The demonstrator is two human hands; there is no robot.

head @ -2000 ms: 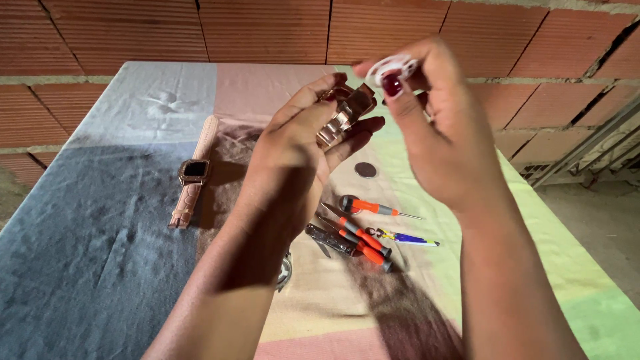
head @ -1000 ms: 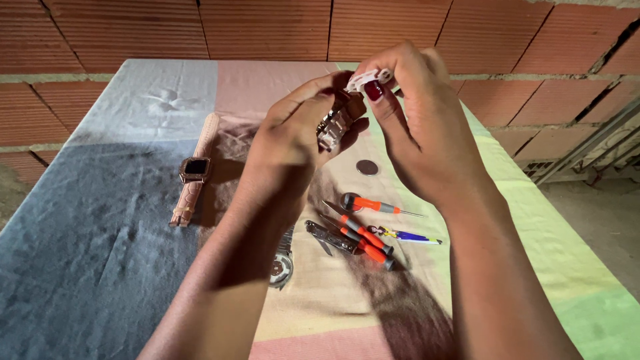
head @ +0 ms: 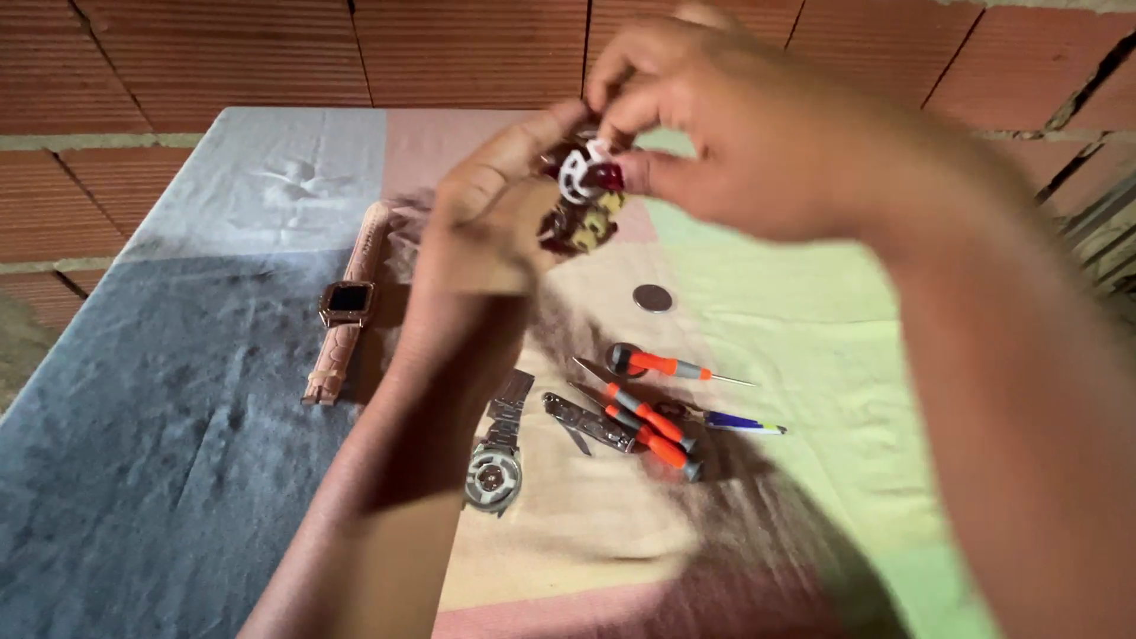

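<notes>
My left hand (head: 497, 204) is raised above the table's far part and holds a gold-coloured metal-band wristwatch (head: 593, 226), partly hidden by fingers and blurred. Pinched between thumb and finger of my right hand (head: 710, 133) is a white plastic ring-like part (head: 577, 176), held at the watch; whether it sits inside the case I cannot tell. Below the hands a round dark metal disc (head: 653, 298) lies on the cloth. Beside my left forearm lies a second metal-band watch (head: 493, 479), its back open with a pale ring inside.
A smartwatch with a pink strap (head: 348, 303) lies at the left. Right of centre are orange-handled screwdrivers (head: 657, 362), a dark folding multi-tool (head: 590, 422) and a blue pointed tool (head: 741, 422). A brick wall (head: 470, 53) stands behind the cloth-covered table (head: 213, 355).
My hands have come together, bringing the white part to the watch. The held watch has been turned. More of the second watch now shows beside my left forearm.
</notes>
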